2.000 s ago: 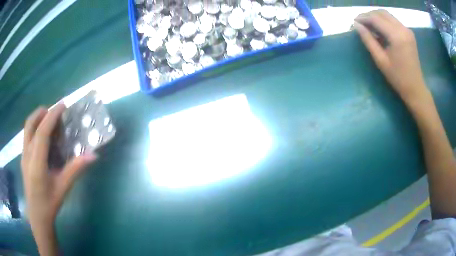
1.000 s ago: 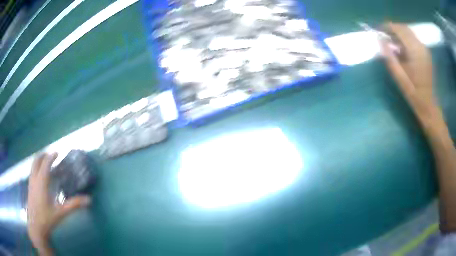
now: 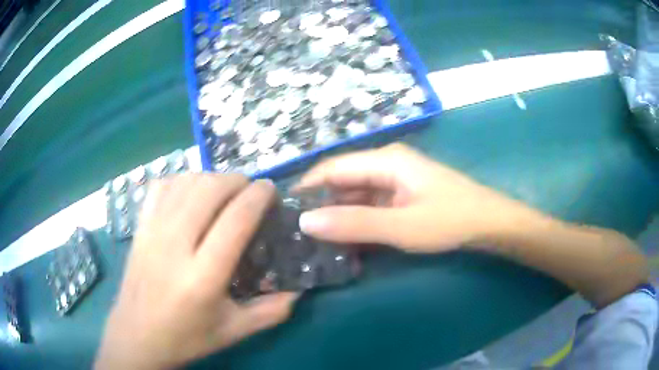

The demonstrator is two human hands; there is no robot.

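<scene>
A dark metal fixture plate (image 3: 311,253) lies in front of me, just below the tray, with several small bright spots on its face. My left hand (image 3: 195,267) grips its left side, thumb at the near edge and fingers over the far edge. My right hand (image 3: 390,202) is over its upper right part, with thumb and fingers at the plate. Whether the right fingers hold a disc is hidden. The blue parts tray (image 3: 318,157) beyond is heaped with shiny metal discs (image 3: 289,87).
Another fixture plate (image 3: 124,199) with round parts lies left of the tray, partly behind my left hand. A second (image 3: 74,269) lies farther left, and a dark one (image 3: 12,307) at the left edge. A clear plastic bag (image 3: 636,83) is far right. Two short pale marks lie near the white stripe.
My left hand has moved right with a dark plate to the middle. My right hand has come left from the far right onto it. The view has shifted, and more plates show at left.
</scene>
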